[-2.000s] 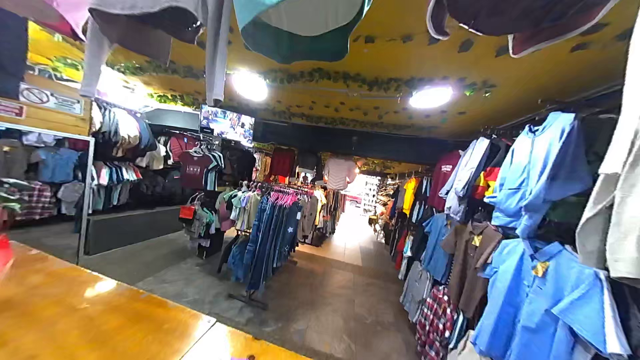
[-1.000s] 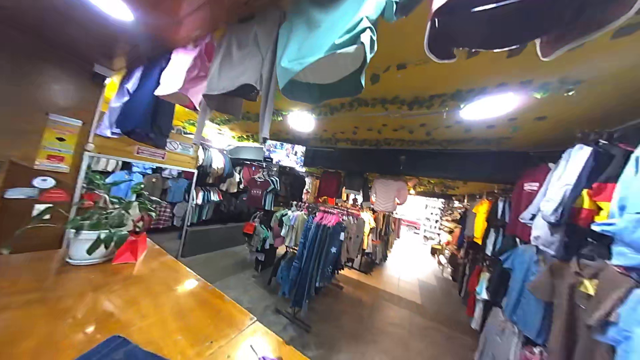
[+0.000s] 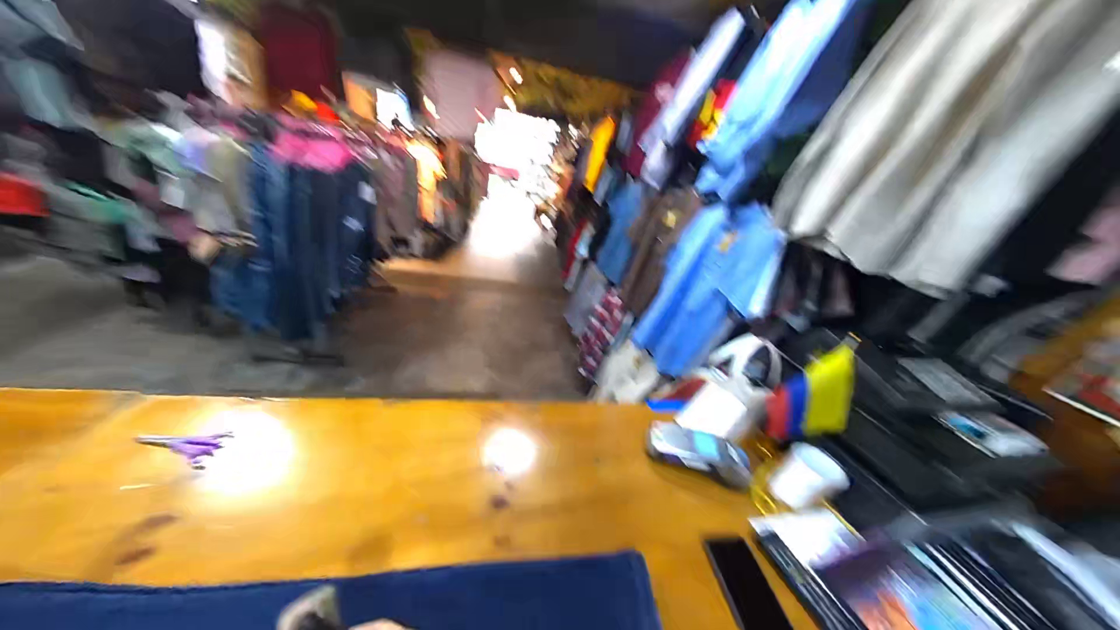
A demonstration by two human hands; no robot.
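A dark navy fabric garment [image 3: 525, 591] lies flat along the near edge of the wooden counter [image 3: 394, 490]. At the bottom edge, over the fabric, shows a small skin-toned bit, perhaps a fingertip of my left hand [image 3: 381, 625]; its hold cannot be made out. Just left of it is a small blurred grey-beige thing [image 3: 311, 608]. My right hand is out of view. A small purple-handled tool with a thin metal tip [image 3: 185, 446], perhaps scissors, rests on the counter at the left. A black phone-like slab [image 3: 745, 582] lies right of the fabric.
On the counter's right side are a card terminal-like device [image 3: 700, 451], a white cup [image 3: 807, 477], a small yellow, blue and red flag [image 3: 814, 394] and a glossy printed item [image 3: 901, 577]. Beyond the counter stand racks of jeans [image 3: 306, 236]; shirts [image 3: 713, 280] hang at right.
The view has swung down and right. The navy fabric, only a corner of which showed one second ago, now spans much of the bottom edge.
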